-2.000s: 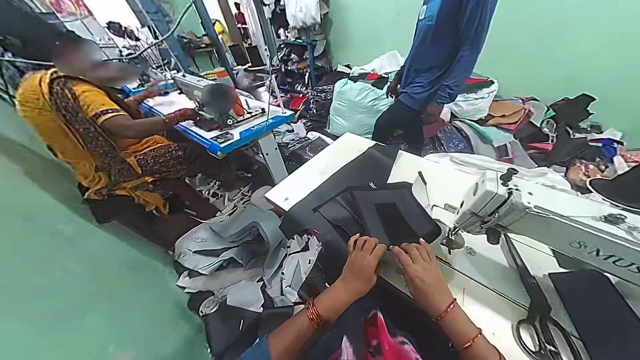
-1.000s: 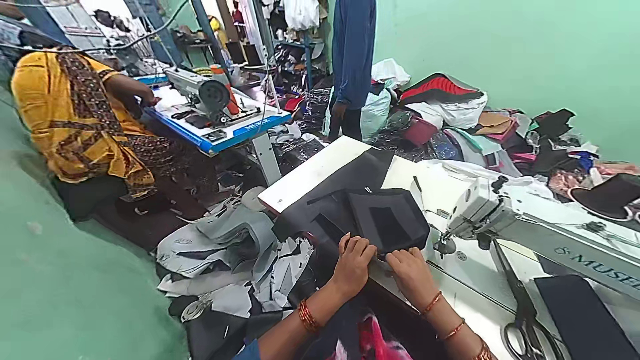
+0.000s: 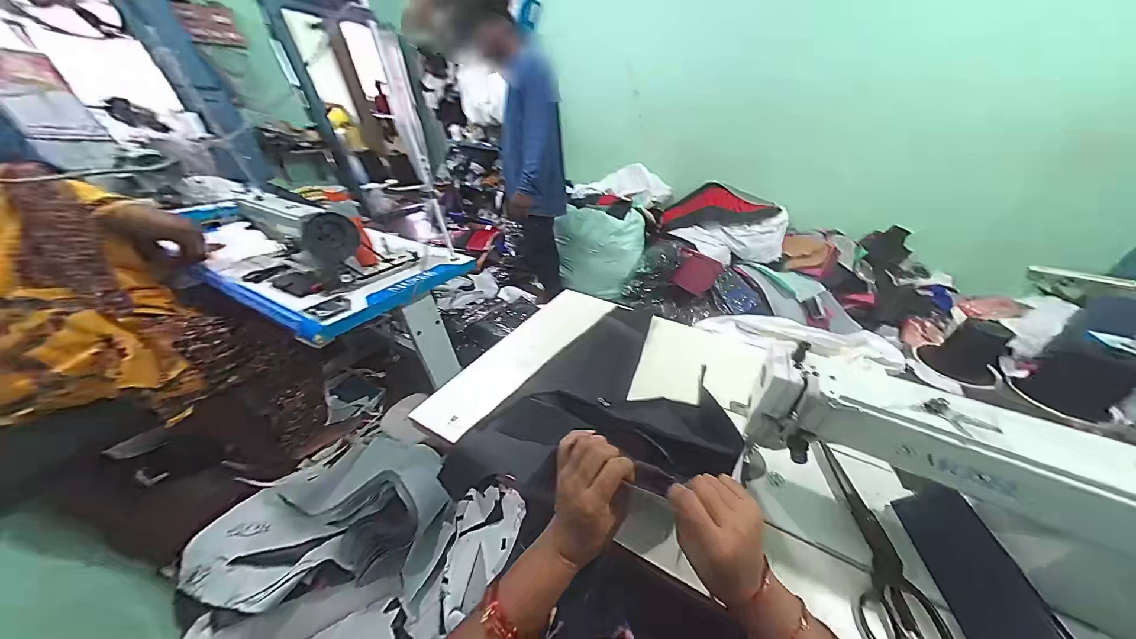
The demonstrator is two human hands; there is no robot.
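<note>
My left hand [image 3: 590, 497] and my right hand [image 3: 723, 528] grip the near edge of a black fabric piece [image 3: 657, 426], a little apart from each other. The fabric is bunched and partly raised over the white sewing table [image 3: 532, 351]. Just right of it stands the head of a white sewing machine [image 3: 790, 399]; its needle area is partly hidden. Under the machine arm lie black-handled scissors [image 3: 887, 568], and beside them a flat dark strip [image 3: 976, 559].
Grey cut pieces [image 3: 328, 524] are heaped left of the table. A co-worker in yellow sits at another sewing machine [image 3: 302, 226] at left. A person in blue [image 3: 532, 133] stands beyond, near a pale green sack [image 3: 599, 253] and piled fabric scraps [image 3: 799, 257].
The black fabric, which lay flat with a frame-like outline, is now lifted and folded between my hands. The person in blue has moved away toward the back. The view has shifted.
</note>
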